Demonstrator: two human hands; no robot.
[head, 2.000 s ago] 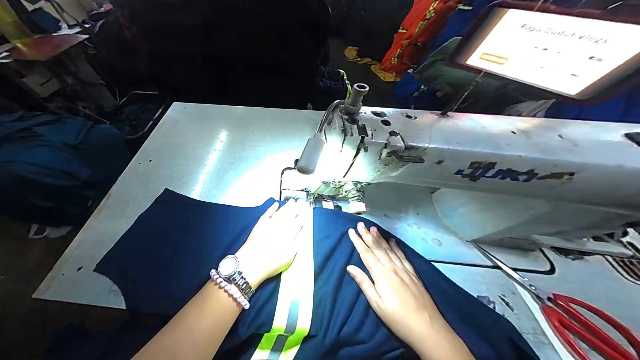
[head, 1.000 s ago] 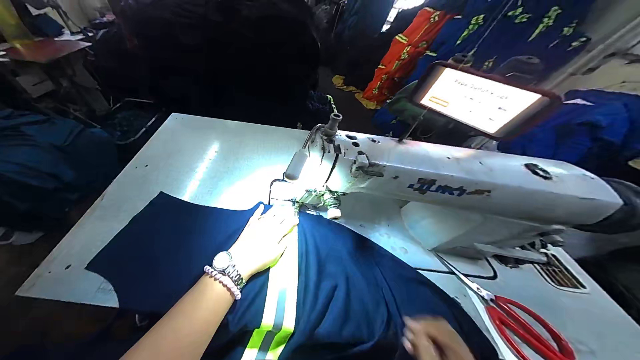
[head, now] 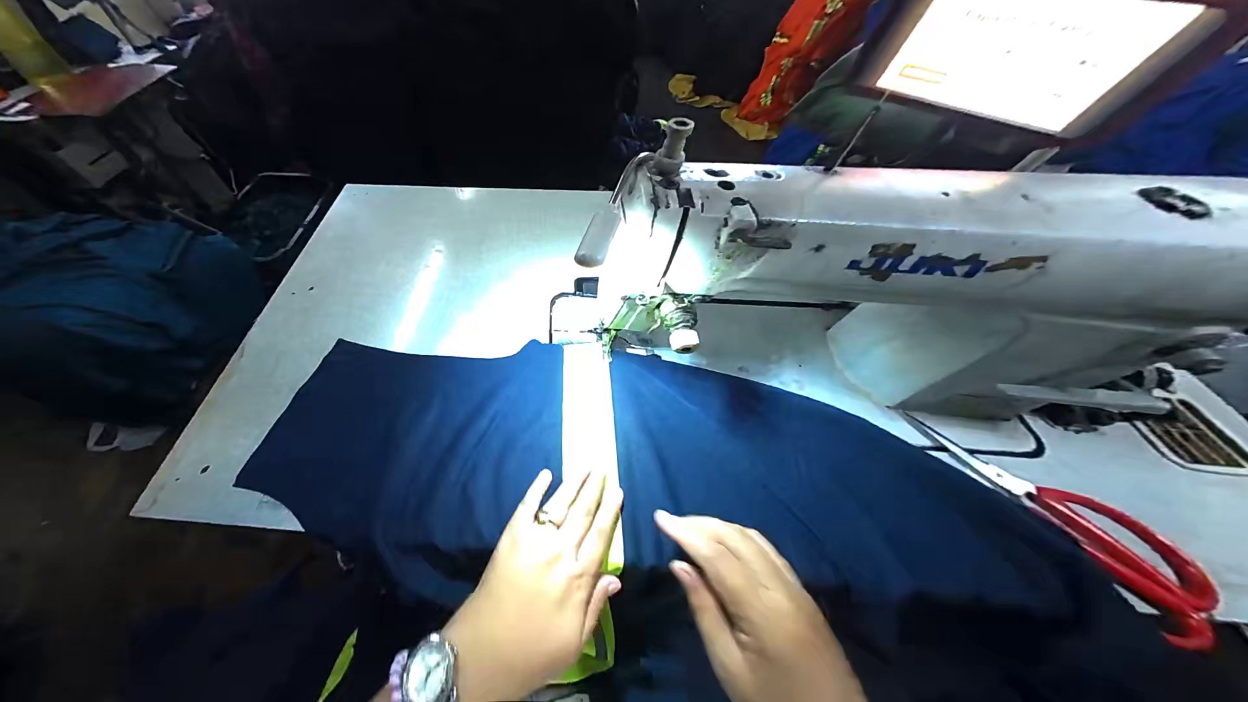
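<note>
Navy blue fabric lies over the sewing machine's table, its far edge at the presser foot. A reflective strip with yellow-green edges runs from the foot toward me across the fabric. My left hand, with a ring, a watch and a beaded bracelet at the wrist, rests flat on the strip, fingers spread. To its right, my right hand is over the fabric, thumb apart from the fingers, holding nothing. Whether it touches the cloth is unclear. The white Juki sewing machine head spans the right side.
Scissors with red handles lie on the table at the right, partly beside the fabric. A lit screen stands behind the machine. Dark teal cloth is heaped left of the table. Orange cloth is farther back.
My left hand has moved from beside the presser foot back toward me along the strip. My right hand, lower right and blurred one second ago, is now nearer the left one.
</note>
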